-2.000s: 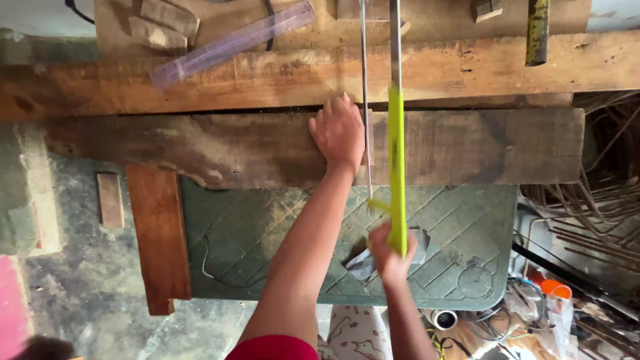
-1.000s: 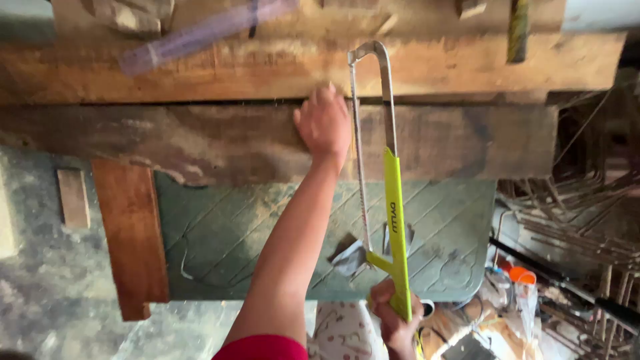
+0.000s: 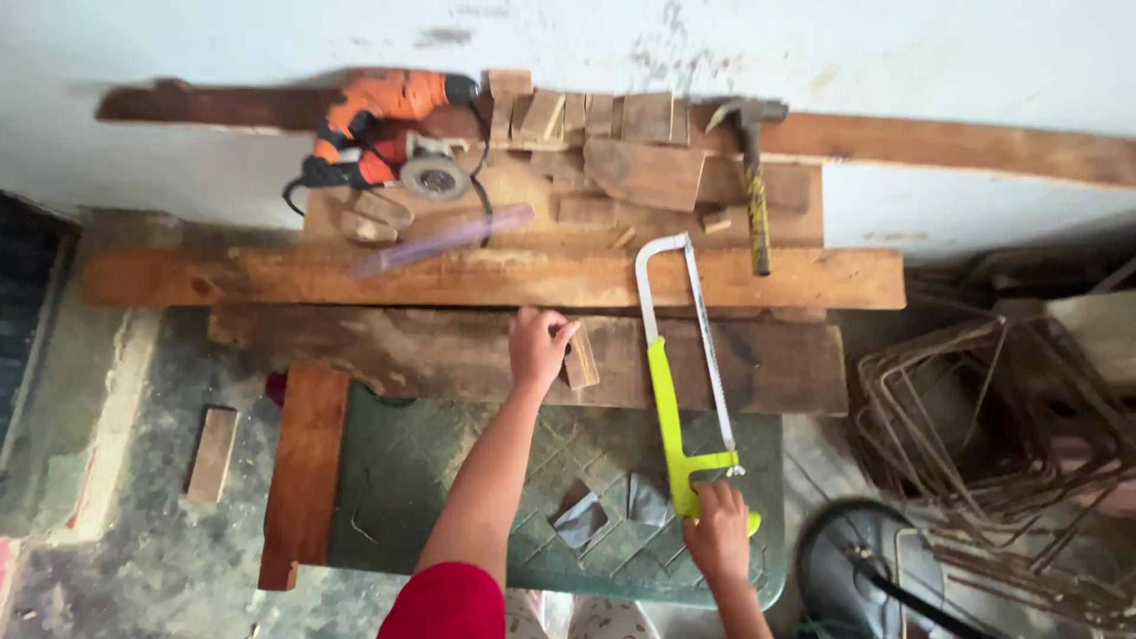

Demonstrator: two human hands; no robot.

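Observation:
My left hand (image 3: 537, 348) has its thumb and fingers on the upper end of a small wood block (image 3: 581, 359), which lies over a dark wooden plank (image 3: 710, 359). My right hand (image 3: 721, 532) grips the lime-green handle of a hacksaw (image 3: 667, 399). The saw's frame points away from me, its blade to the right of the handle, above the dark plank and a lighter wooden board (image 3: 444, 277). Two grey pieces of sheet or cloth (image 3: 581, 520) lie on the green plastic table (image 3: 426, 506) between my forearms.
Behind the boards are an orange power drill (image 3: 382, 96), an angle grinder (image 3: 435, 176), wood offcuts (image 3: 643, 173), a clear purplish strip (image 3: 444, 240) and a claw hammer (image 3: 754, 186). Bent steel rods (image 3: 941, 417) and a round black base (image 3: 865, 568) stand right. A reddish board (image 3: 306, 461) juts out left.
The hacksaw has turned, its blade now on the right of the handle and no longer beside my left hand. My left fingers now pinch the small block. The view has widened toward the wall.

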